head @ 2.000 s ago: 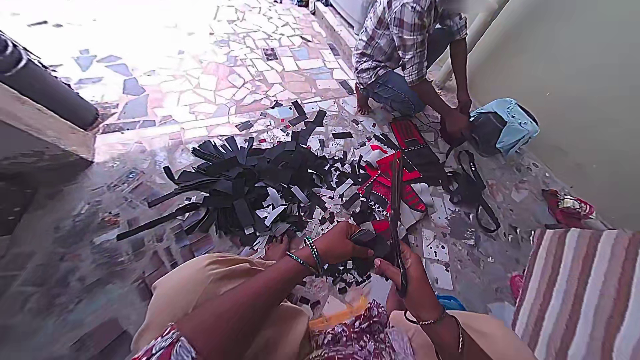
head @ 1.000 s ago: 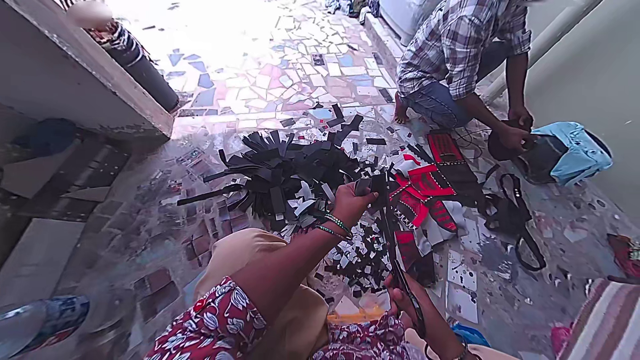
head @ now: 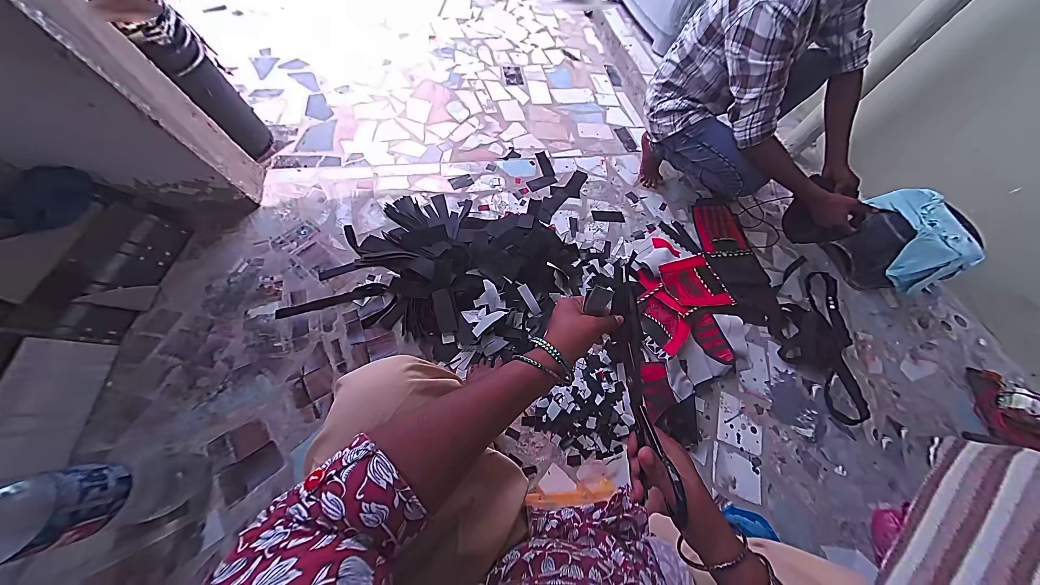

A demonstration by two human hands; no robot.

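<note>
My left hand (head: 575, 329), wearing green bangles at the wrist, grips a small dark strip (head: 599, 301) beside the blades of long black scissors (head: 638, 386). Low in the view my right hand (head: 662, 471) is closed on the scissors' handles, the blades pointing away from me. Just beyond and to the left lies a pile of black strips (head: 479, 252). Small black and white cut pieces (head: 577, 410) are scattered below my left hand. Red and black fabric pieces with dotted trim (head: 691, 284) lie right of the blades.
At the upper right a person in a checked shirt (head: 751, 73) crouches, hands on a dark item by a light blue cloth (head: 934, 240). Black straps (head: 829, 341) lie nearer. A striped cloth (head: 967, 512) is at lower right, a plastic bottle (head: 65, 504) at lower left.
The view has swung left. My left hand and the scissors, close together two seconds ago, have shifted; my right hand is now lower and farther from my left hand.
</note>
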